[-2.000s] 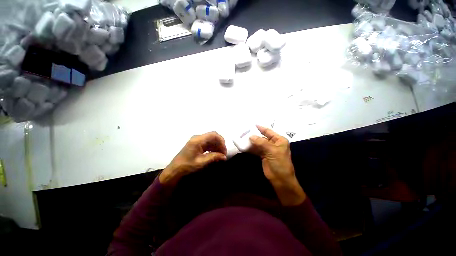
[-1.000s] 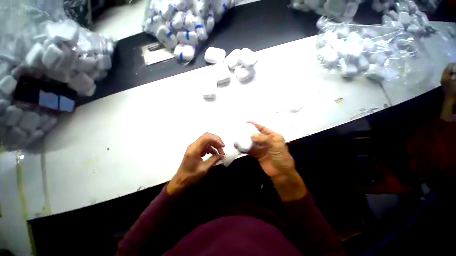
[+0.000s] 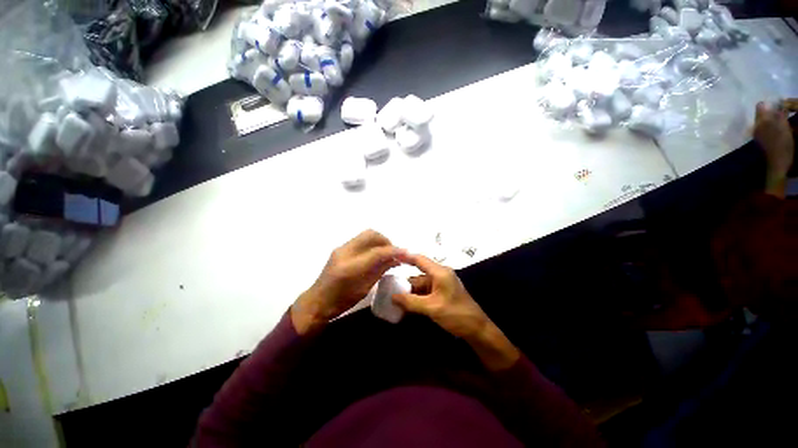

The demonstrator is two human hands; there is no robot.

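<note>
A glossy white case (image 3: 391, 297) is held at the bench's front edge by my right hand (image 3: 443, 302), its fingers curled round the case's right side. My left hand (image 3: 349, 275) is at the upper left of the case, its fingertips pinched together and meeting my right index fingertip. Whether a small piece sits between the left fingertips cannot be told. Several loose white cases (image 3: 409, 138) lie in a cluster by the dark strip.
Clear bag of white cases (image 3: 74, 131) at left, with a dark phone (image 3: 66, 199) against it. Bag of blue-marked cases (image 3: 302, 52) behind, beside a pale card (image 3: 259, 116). Clear bag of cases (image 3: 604, 87) at right. Another person's hand (image 3: 773, 140) at the far right edge.
The case in my right hand is lower and further left, and my hands have come together above it. The view has shifted, so the bags and loose cases sit further left. The other person's hand shows more.
</note>
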